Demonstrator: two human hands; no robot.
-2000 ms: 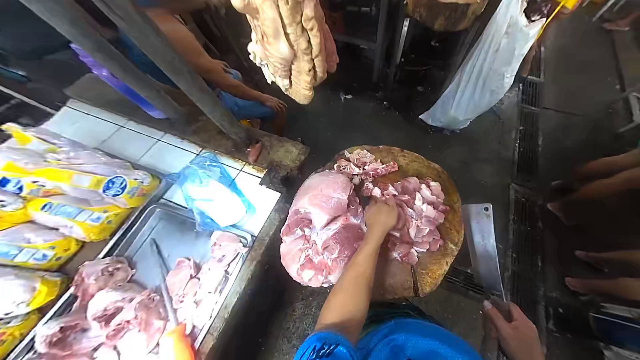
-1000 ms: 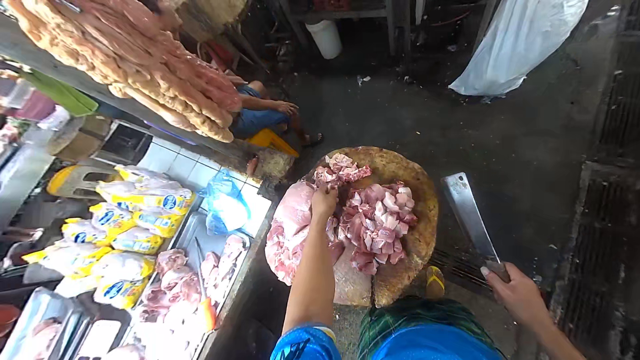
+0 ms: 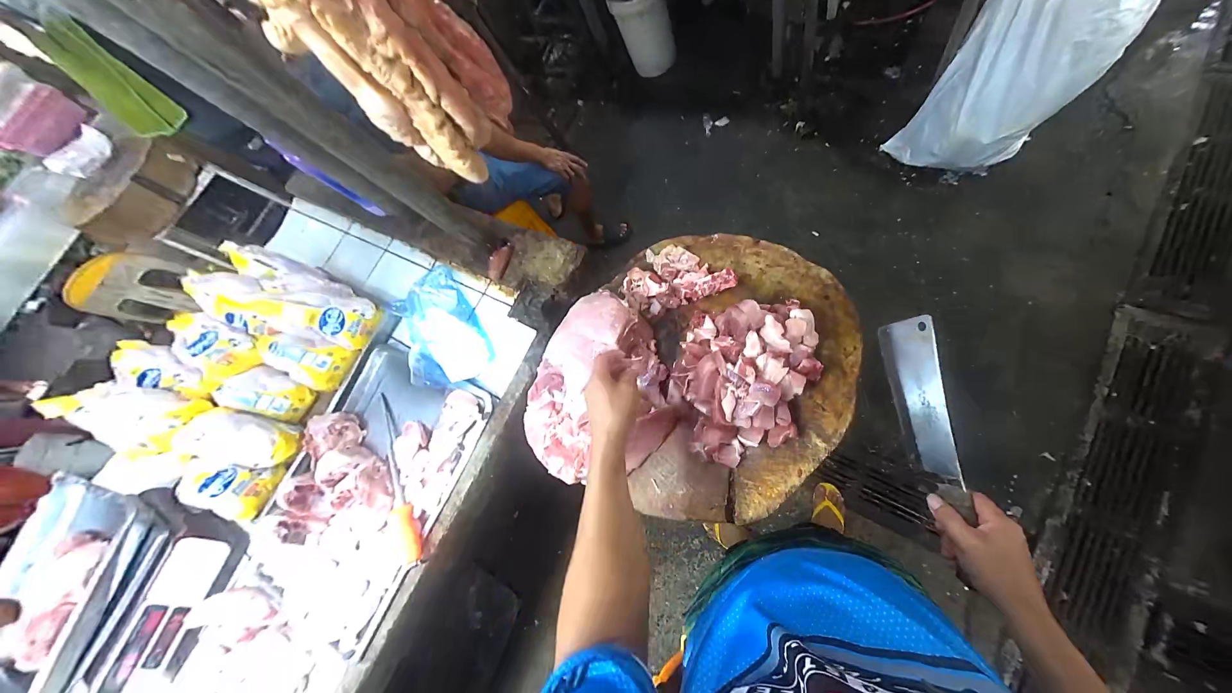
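My left hand [image 3: 612, 390] rests on a large piece of raw meat [image 3: 597, 332] at the left of a round wooden chopping block [image 3: 828, 385]; its fingertips are bent down and whether they grip the meat is unclear. To the right of that hand lies a heap of cut meat chunks [image 3: 746, 375]. A smaller pile of bony meat pieces [image 3: 674, 279] sits at the block's far side. Off the block's right side, my right hand [image 3: 987, 549] holds a cleaver [image 3: 924, 395] by its handle, the wide blade pointing away from me above the floor.
At the left, a tiled counter [image 3: 351, 255] bears bagged whole chickens [image 3: 241, 356], a blue plastic bag [image 3: 443, 327] and a metal tray [image 3: 385, 375] of meat with a knife [image 3: 395, 462]. Meat hangs overhead [image 3: 404, 77]. A seated person [image 3: 539, 173] is beyond the counter; a white sack [image 3: 1020, 87] hangs at upper right.
My left hand has moved from the bony pieces at the far side onto the large piece of meat. The cleaver stays in my right hand, off the block.
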